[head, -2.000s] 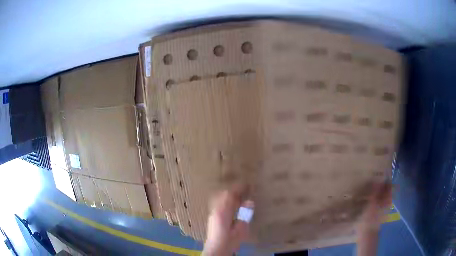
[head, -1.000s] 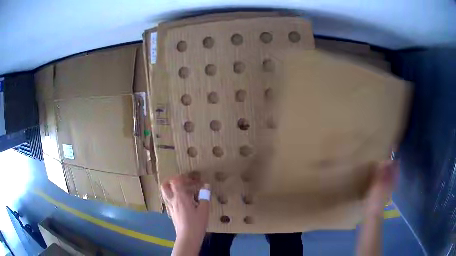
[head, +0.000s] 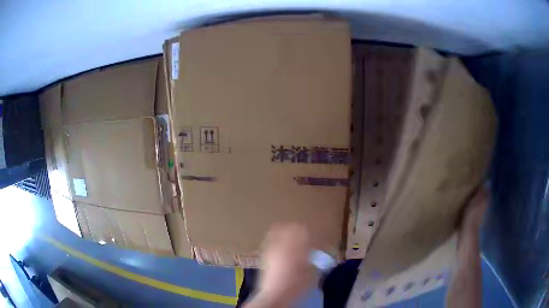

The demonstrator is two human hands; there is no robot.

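A brown perforated sheet (head: 442,174) is bent and blurred at the right, with holes along its left and lower edges. My right hand (head: 472,225) grips it by its lower right edge, above the right stack of perforated cardboard (head: 376,126). A flattened carton (head: 259,90) with printed arrow symbols and dark characters lies on top of the centre stack. My left hand (head: 286,258), blurred, is over the carton's lower edge with a white patch at one finger. Whether its fingers are open or closed does not show.
A left stack of flattened cartons (head: 114,162) bears a white label. A dark, shiny load (head: 524,180) stands at the far right. A pale wall runs along the back. The blue-grey floor (head: 138,264) has yellow lines. My dark-clothed legs show at the bottom edge.
The perforated sheet that lay on the centre stack is now raised at the right in my right hand, uncovering the printed carton. My left hand has moved right from the stack's lower left.
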